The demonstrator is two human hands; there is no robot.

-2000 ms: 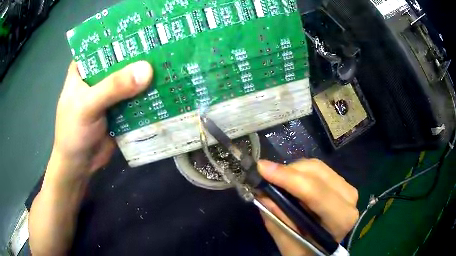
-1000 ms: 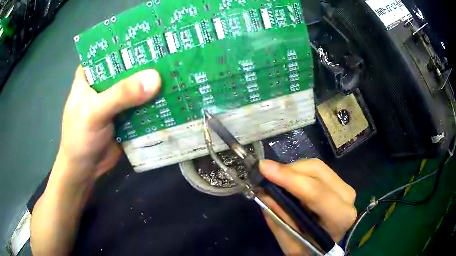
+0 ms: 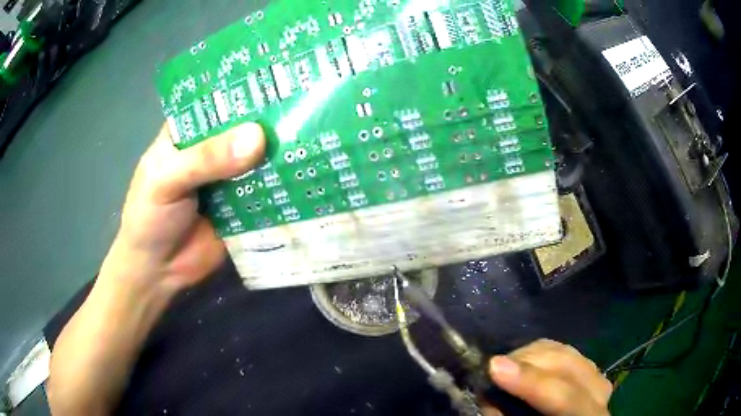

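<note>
My left hand [image 3: 183, 195] holds the green PCB panel [image 3: 349, 114] by its left side, thumb on top. A pale scuffed strip [image 3: 390, 236] runs along the panel's lower edge. My right hand [image 3: 552, 378] holds the soldering iron [image 3: 443, 325] at the bottom right; its handle is mostly cut off by the frame edge. The thin solder feed tube [image 3: 414, 349] runs beside the iron. Both tips are at the strip's lower edge, off the green area; whether they touch it I cannot tell. The solder waste cup [image 3: 366, 313] is below, partly hidden by the panel.
The yellow-tan sponge [image 3: 569, 240] in its black tray is at the right, partly behind the panel. The dark feeder box with a white label [image 3: 638, 65] is at the upper right. A cable [image 3: 666, 357] runs at the lower right. Silvery specks lie on the black mat [image 3: 268, 349].
The panel and my left hand have moved right and slightly down. The iron and my right hand have moved down and right, so the tip has left the green area. The panel covers more of the sponge.
</note>
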